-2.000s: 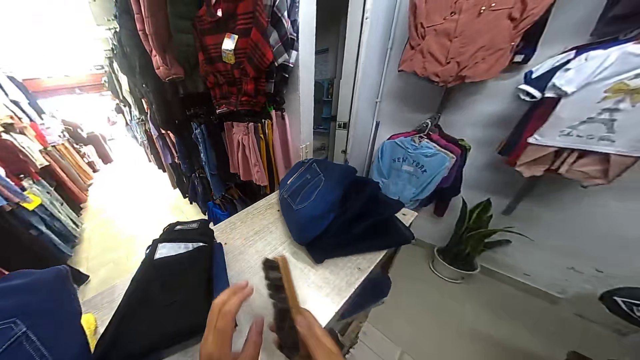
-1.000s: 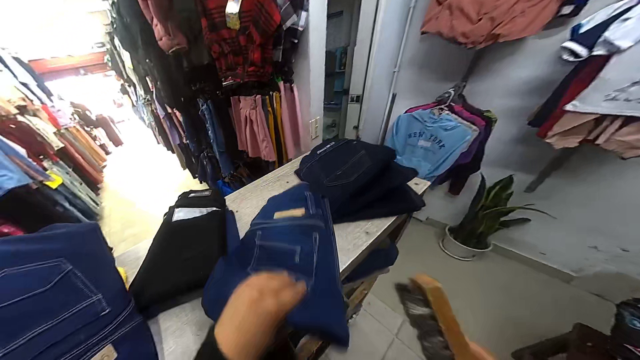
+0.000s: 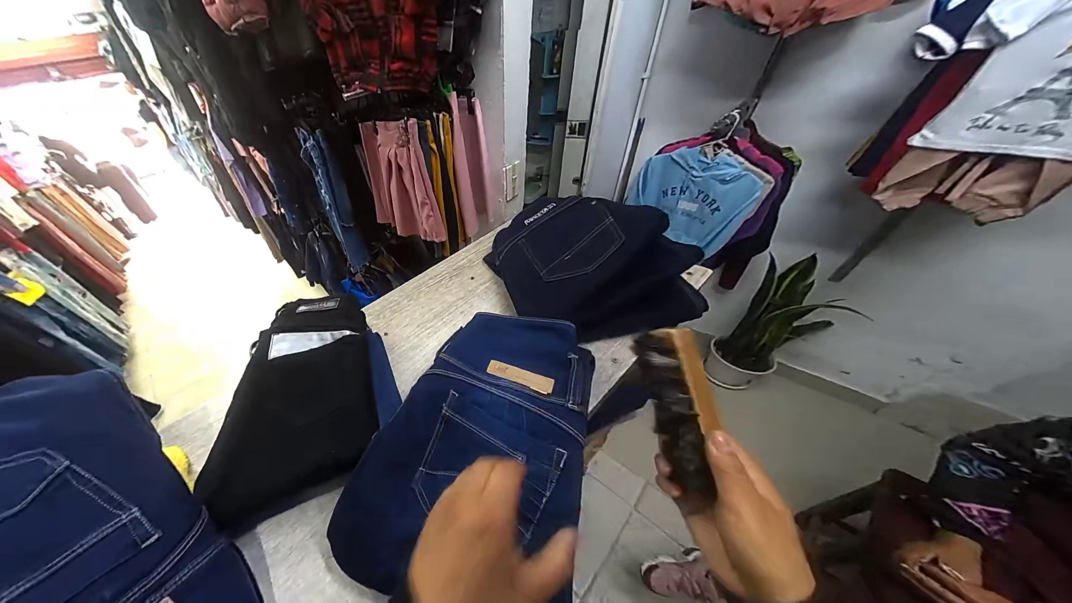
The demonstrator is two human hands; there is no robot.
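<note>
My right hand [image 3: 741,511] grips a wooden brush [image 3: 691,402] with dark bristles, held upright right of the table. My left hand [image 3: 494,532], empty with its fingers apart, is over the lower part of folded blue jeans [image 3: 477,402]; whether it touches them I cannot tell. The jeans lie on the pale wooden table [image 3: 435,297], a tan patch at their waistband. Left of them are folded black trousers [image 3: 289,419], partly over a blue garment. Behind lies a pile of dark folded jeans [image 3: 586,260]. More blue jeans [image 3: 75,486] fill the left foreground.
Beyond the table, clothes hang on racks, among them pink trousers [image 3: 402,180]. A light blue hoodie [image 3: 699,197] hangs by the wall. A potted plant [image 3: 745,352] stands on the floor at right. Dark garments [image 3: 997,494] lie at lower right, near a shoe [image 3: 682,578].
Folded blue jeans lie at the table's middle, where bare tabletop showed two seconds ago. The brush has stayed in my right hand. The view has shifted.
</note>
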